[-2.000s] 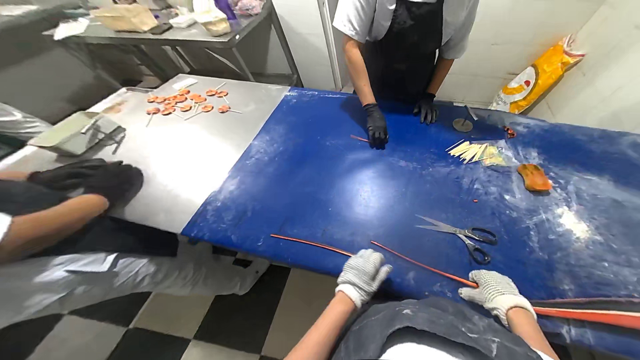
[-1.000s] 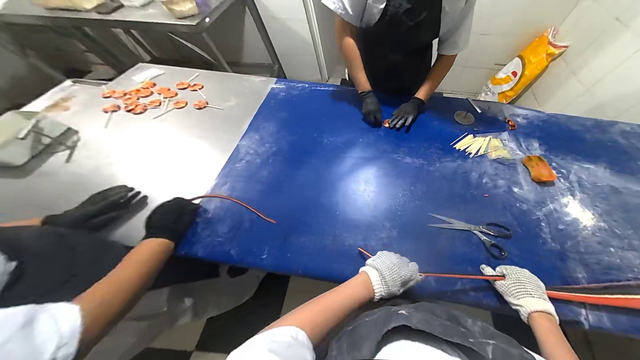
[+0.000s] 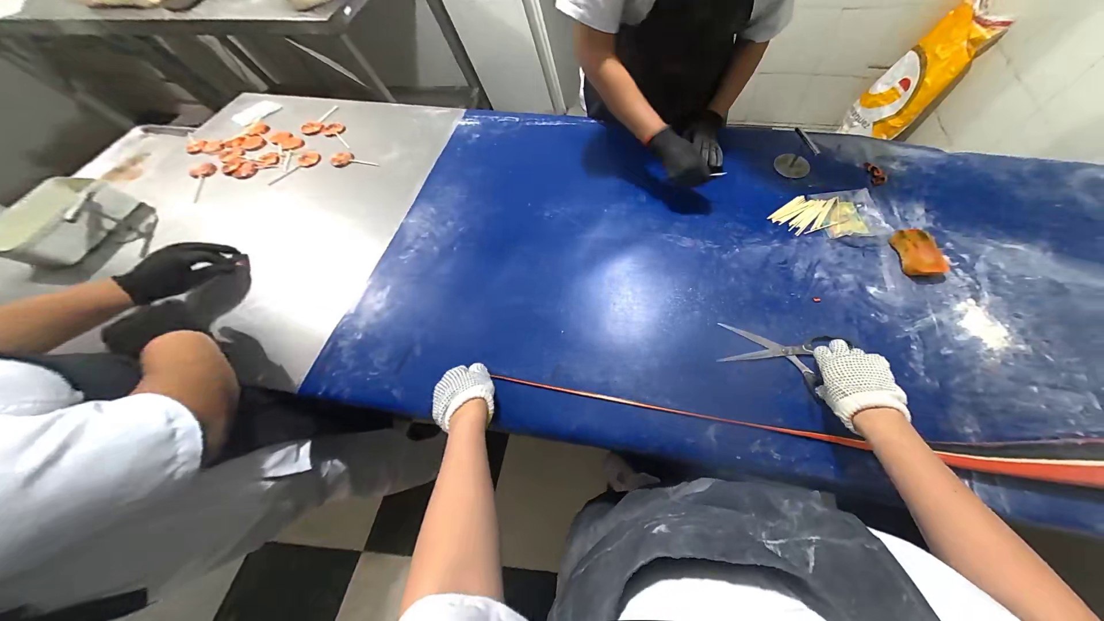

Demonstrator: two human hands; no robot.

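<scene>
A thin strand of red candy with a pale stripe [image 3: 638, 402] runs along the near edge of the blue table, widening into a thicker band at the right. My left hand [image 3: 463, 394], in a white knit glove with dark dots, is closed on the strand's left end. My right hand [image 3: 854, 379], gloved alike, rests at the black handles of the metal scissors [image 3: 770, 351]; its fingers touch the handles and partly hide them. The scissor blades stand apart, pointing left. The strand passes below my right hand, under the forearm.
Red lollipops [image 3: 259, 148] and a metal scoop-like container [image 3: 65, 220] lie on the steel table [image 3: 285, 216]. Pale sticks [image 3: 802, 214], a round metal tool [image 3: 791, 166] and an orange candy lump [image 3: 919, 253] sit at right. Co-workers' black-gloved hands [image 3: 681, 155] work across and at left.
My left hand has moved left, drawing the strand out longer. My right hand has left the strand and reached the scissors. The left co-worker's hands have drawn back from the blue table.
</scene>
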